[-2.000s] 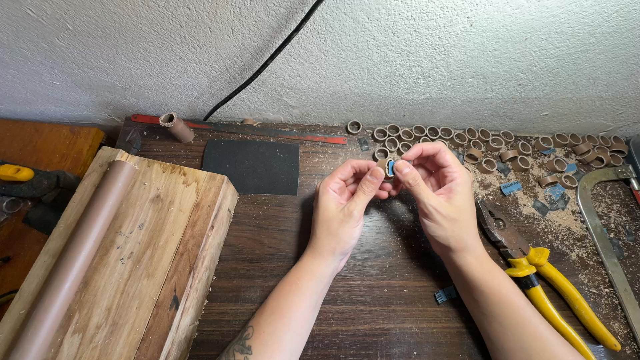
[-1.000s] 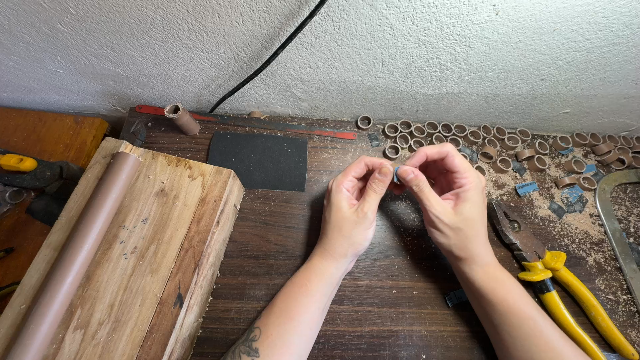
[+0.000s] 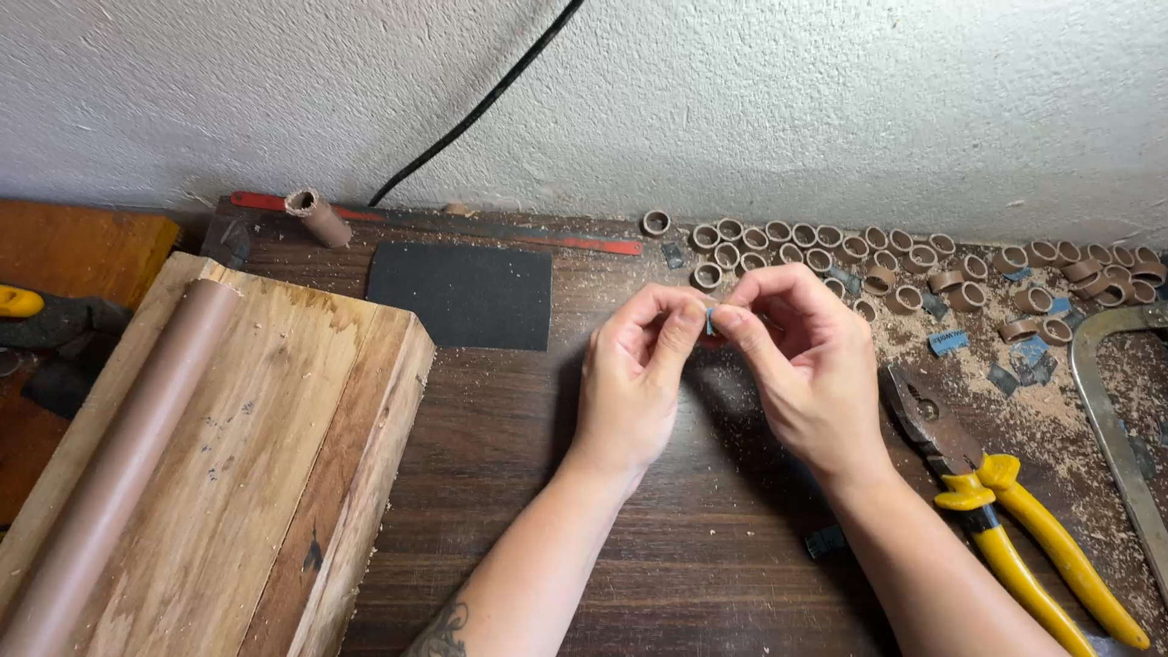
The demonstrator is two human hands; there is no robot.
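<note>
My left hand and my right hand meet over the dark wood-grain tabletop. Between both thumbs and fingertips they pinch a small blue-backed piece of sandpaper. A ring seems to be held with it, but the fingers mostly hide it. Behind the hands, along the wall, lie many cut brown plastic pipe rings, some upright and some tipped. Scraps of blue-backed sandpaper and sawdust are scattered among them. Combination pliers with yellow handles rest just right of my right hand.
A long brown pipe lies on a wooden block at the left. Beyond it are a short pipe piece, a red-ended hacksaw blade and a black sandpaper sheet. A metal saw frame lies far right; a black cable runs down the wall.
The fingertips have closed around the small piece, covering the ring that showed more plainly two seconds ago. Both hands stay together in about the same place.
</note>
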